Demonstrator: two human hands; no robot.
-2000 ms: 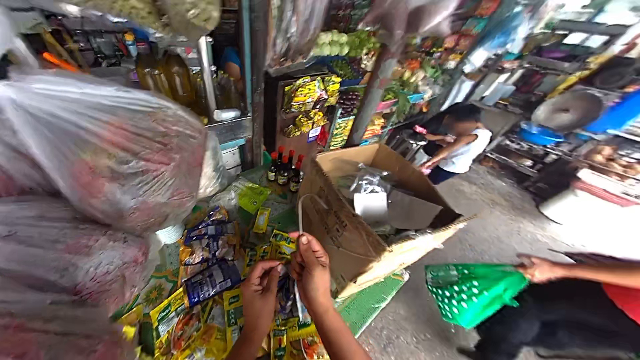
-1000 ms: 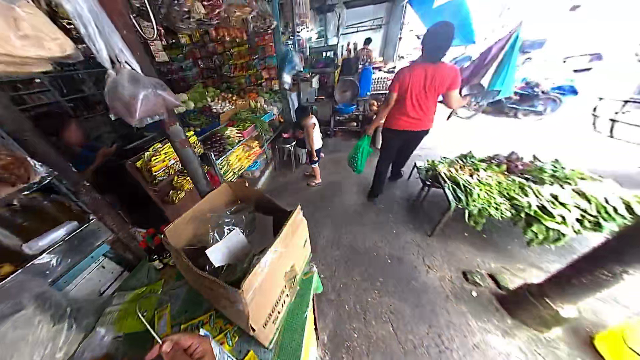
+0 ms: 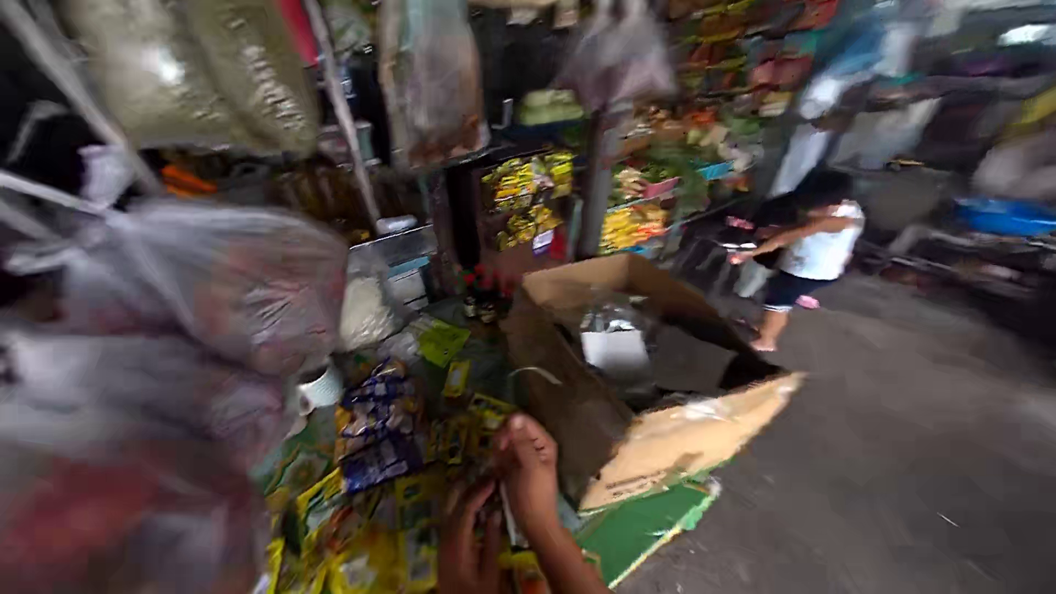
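Observation:
My left hand and my right hand are close together at the bottom centre of the blurred head view, over a stall table spread with packets. The fingers of both are bent. Something pale and thin shows beside the right palm; what either hand holds cannot be made out. A thin pale strip curves above the right fingertips. Yellow packets lie below and left of the hands, and blue packets are further left. An open cardboard box stands right of the hands, with clear plastic and a white piece inside.
Large filled plastic bags crowd the left side. Dark bottles with red caps stand behind the box. A green table edge shows below it. Beyond, a person in a white top is near produce racks. More bags hang overhead.
The view swung out to the street and back. The person in red with a green bag, seen in both earlier frames, is out of view. Both hands show again; one second ago only one did.

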